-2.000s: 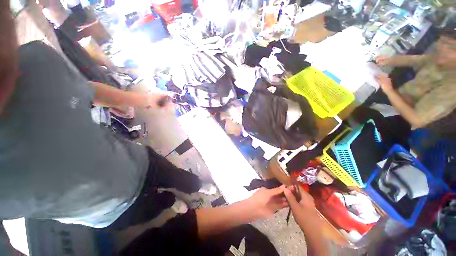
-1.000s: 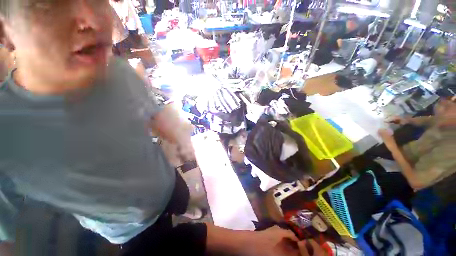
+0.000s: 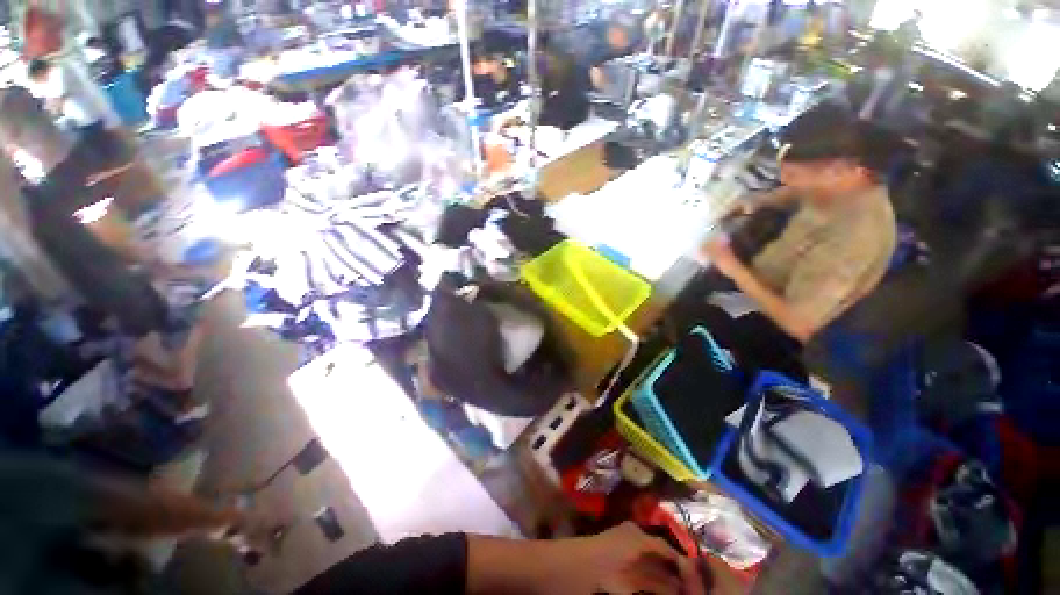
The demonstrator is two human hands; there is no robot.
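My left hand (image 3: 637,563) is low in the view, at the end of a bare forearm with a black sleeve. Its fingers are bent and blurred, and the bottom edge cuts them off. My right hand (image 3: 727,578) is mostly out of the picture; only a small part shows close beside the left fingertips. Something dark shows between the hands, too blurred to name, and I cannot tell what either hand holds.
A white board (image 3: 395,447) lies ahead-left. A black plastic bag (image 3: 471,355), yellow-green basket (image 3: 587,287), turquoise basket (image 3: 665,409) and blue basket (image 3: 721,465) stand ahead. A seated person (image 3: 831,244) works beyond. A blurred arm (image 3: 151,511) is at lower left.
The view has swung right and up, so the board and baskets sit further left. The grey-shirted person has mostly left the view. My hands are lower and more cut off than two seconds ago.
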